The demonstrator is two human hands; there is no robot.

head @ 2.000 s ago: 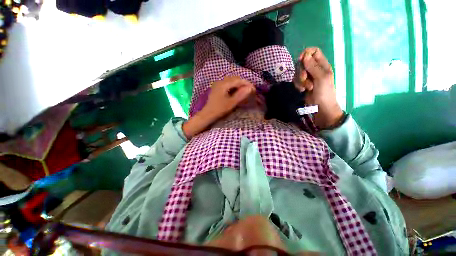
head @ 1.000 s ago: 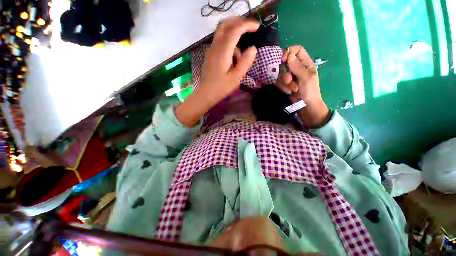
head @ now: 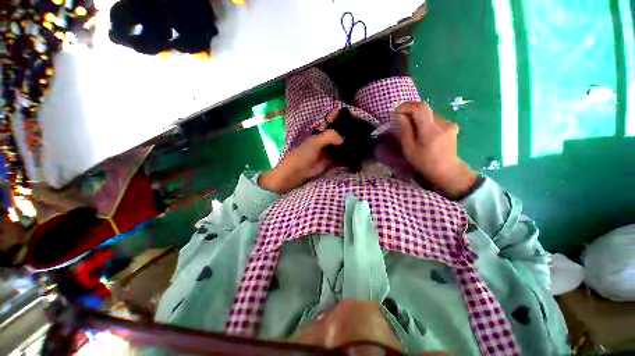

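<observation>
A small black plush toy [head: 356, 142] is held over my lap, above the purple-and-white checked apron [head: 376, 208]. My left hand [head: 306, 158] grips its left side. My right hand [head: 428, 142] is raised at its right side with fingers pinched together; a small pale strip, perhaps the white label, shows between its fingertips and the toy. Whether a needle or thread is in the fingers is too blurred to tell. The toy's face and belly are not visible.
A white table [head: 244, 55] runs along the upper left. Black plush toys [head: 163, 26] and a thin dark loop [head: 353, 29] lie on it. A dense dark heap with yellow specks is at far left. A white sack [head: 613, 263] is at right.
The toy has moved from my right hand to my left hand, which has come down from its raised position. My right hand now pinches at the toy's right side. The view has shifted slightly.
</observation>
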